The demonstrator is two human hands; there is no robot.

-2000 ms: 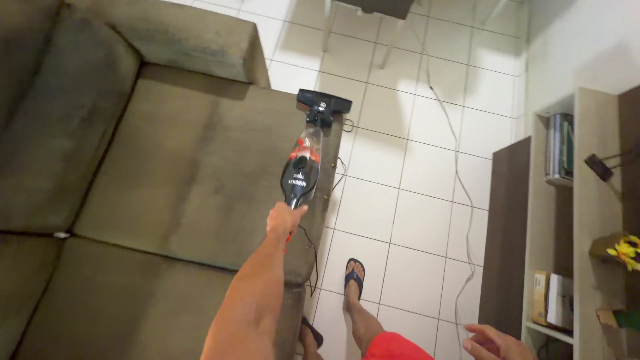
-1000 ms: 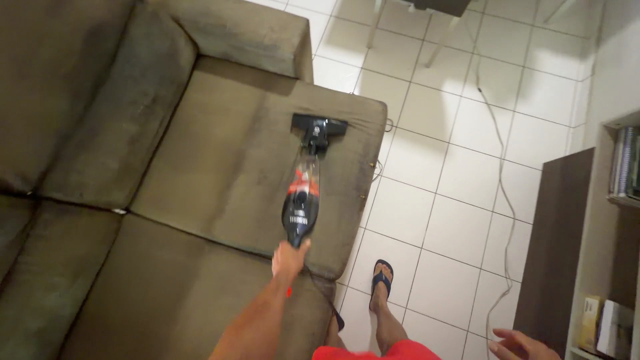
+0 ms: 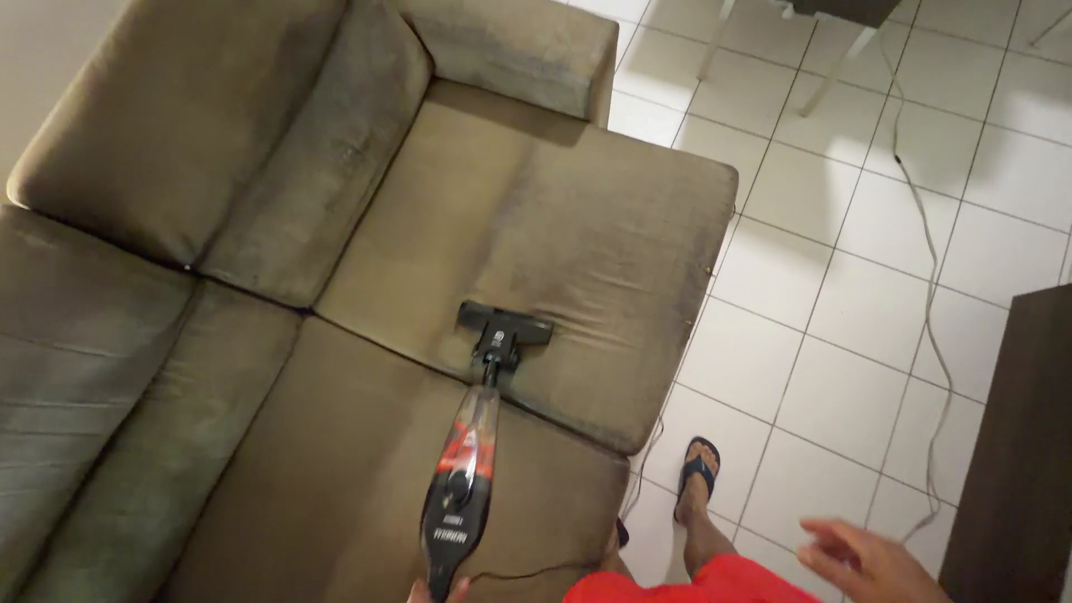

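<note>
My left hand (image 3: 439,591), partly cut off by the lower edge of the view, grips the handle of a black and red handheld vacuum cleaner (image 3: 459,494). The cleaner's wide black floor nozzle (image 3: 504,325) rests on the far seat cushion of a brown fabric sofa (image 3: 620,209), near the seam between two seats. Wrinkles show in the fabric beside the nozzle. Its dark power cord (image 3: 536,574) runs right from near the handle across the near cushion. My right hand (image 3: 867,557) hangs over the tiled floor at lower right, fingers slightly bent, holding nothing.
A long cable (image 3: 928,293) lies across the white floor tiles. Thin-legged dark furniture (image 3: 854,10) stands at the top right, and a dark wooden cabinet (image 3: 1013,452) at the right edge. My foot in a dark flip-flop (image 3: 697,473) is beside the sofa.
The nozzle has moved from the outer end of the far cushion back toward the seam, the left hand drawing back with the vacuum cleaner. The view has shifted toward the sofa.
</note>
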